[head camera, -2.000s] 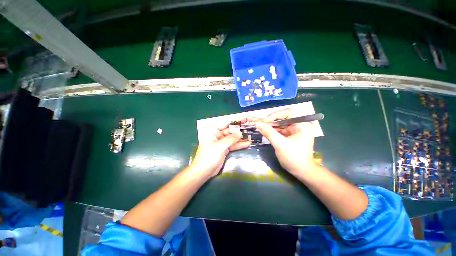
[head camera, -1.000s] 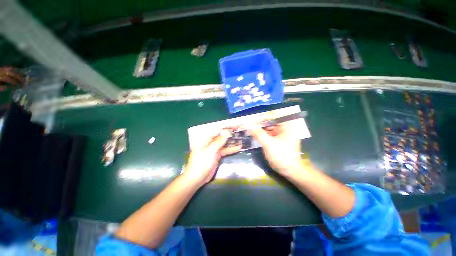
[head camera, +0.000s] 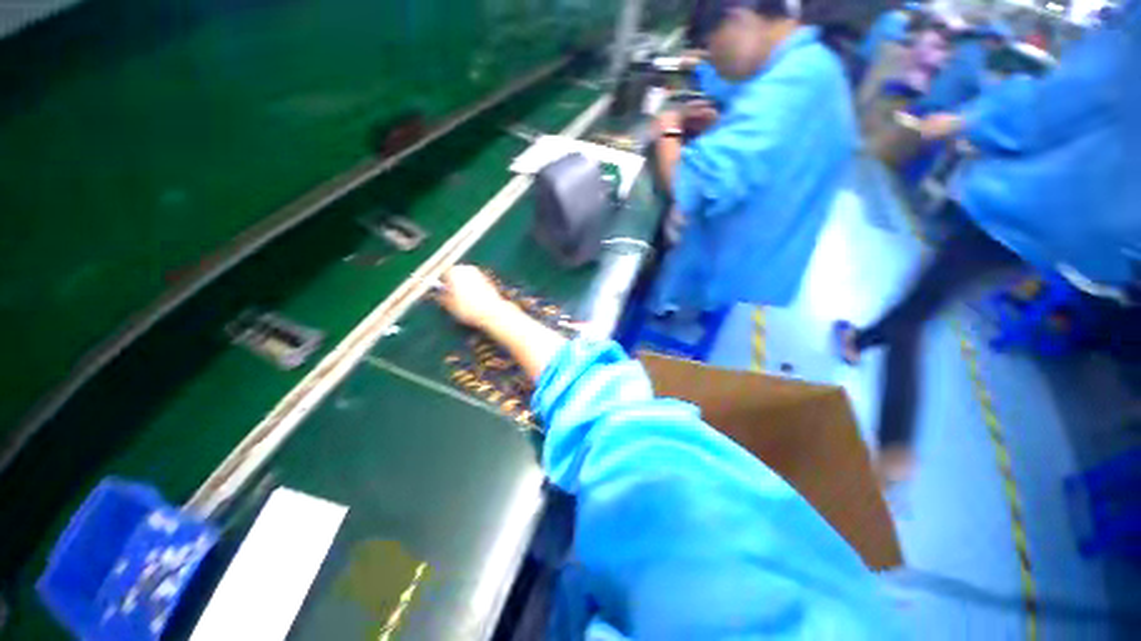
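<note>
My right hand (head camera: 469, 296) reaches out to the far end of the orange-copper parts (head camera: 491, 376), near the pale metal rail. It is small and blurred, and I cannot tell whether its fingers hold anything. My left hand is not in view. The white sheet (head camera: 278, 564) lies on the dark-green mat at the lower left. The blue parts bin (head camera: 75, 564) with small white pieces (head camera: 153, 579) is at the lower left edge. Yellow tape pieces (head camera: 403, 604) lie right of the sheet.
The conveyor at left carries a grey carrier (head camera: 278, 338) and another unit (head camera: 398, 232). A dark grey rounded object (head camera: 573, 210) stands beyond my hand. A person in a blue smock (head camera: 776, 163) works further along the line. A brown cardboard box (head camera: 782, 445) is right of my sleeve.
The view has swung to the right. My right hand has left the white sheet and extends to the orange-copper parts. My left hand and the circuit board assembly have gone out of view.
</note>
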